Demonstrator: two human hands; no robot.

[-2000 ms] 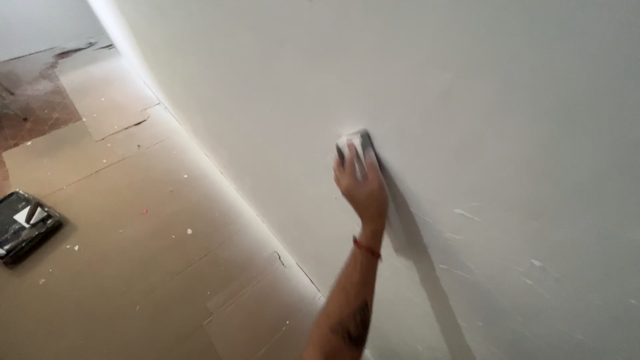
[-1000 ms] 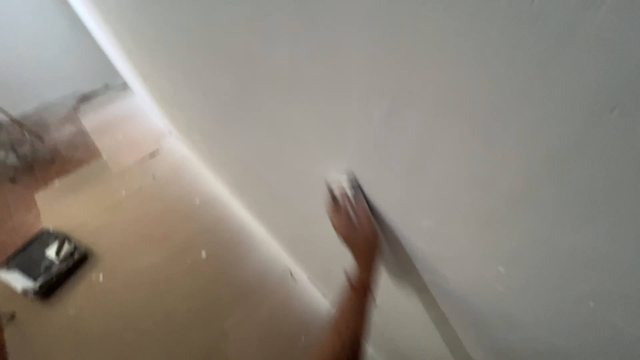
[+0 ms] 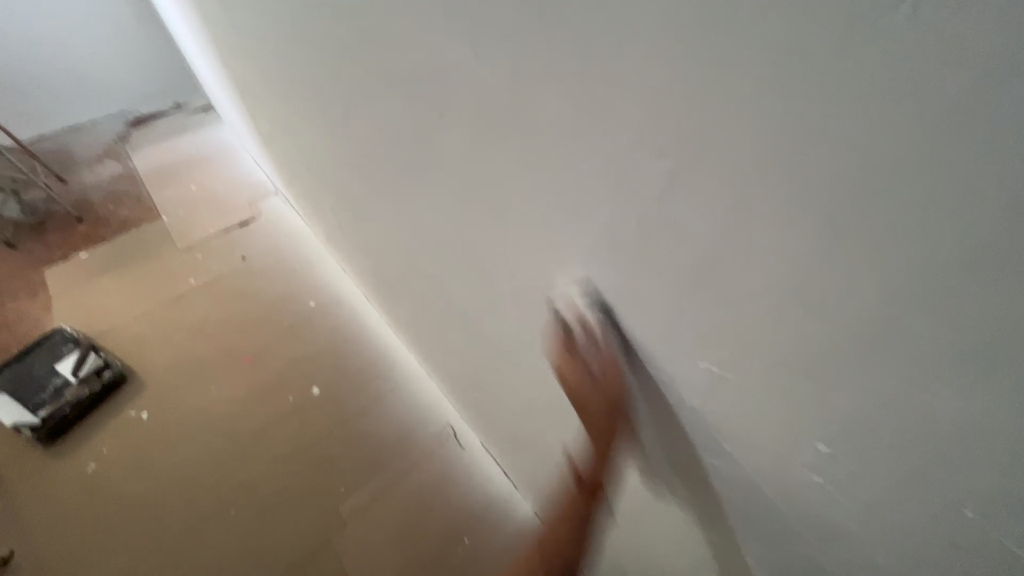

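My right hand (image 3: 590, 372), blurred by motion, holds a small pale block (image 3: 578, 293), perhaps a sanding block or sponge, with a dark edge. The block lies flat against a smooth, pale wall (image 3: 720, 208), my fingers over its back. A band shows on my wrist. The shadow of hand and forearm falls on the wall to their right. Short whitish marks (image 3: 714, 370) lie on the wall's surface right of the hand. My left hand is out of view.
Floor covering sheets (image 3: 240, 448) with pale specks run along the wall's foot. On them at left rests a black tray (image 3: 32, 376), holding a white piece with a dark part (image 3: 78, 364). Thin legs or rods (image 3: 32, 160) stand farther back on reddish floor, before another pale wall (image 3: 72, 56).
My right hand, still holding the block against the wall, is lower in view than two seconds ago. The view has shifted slightly.
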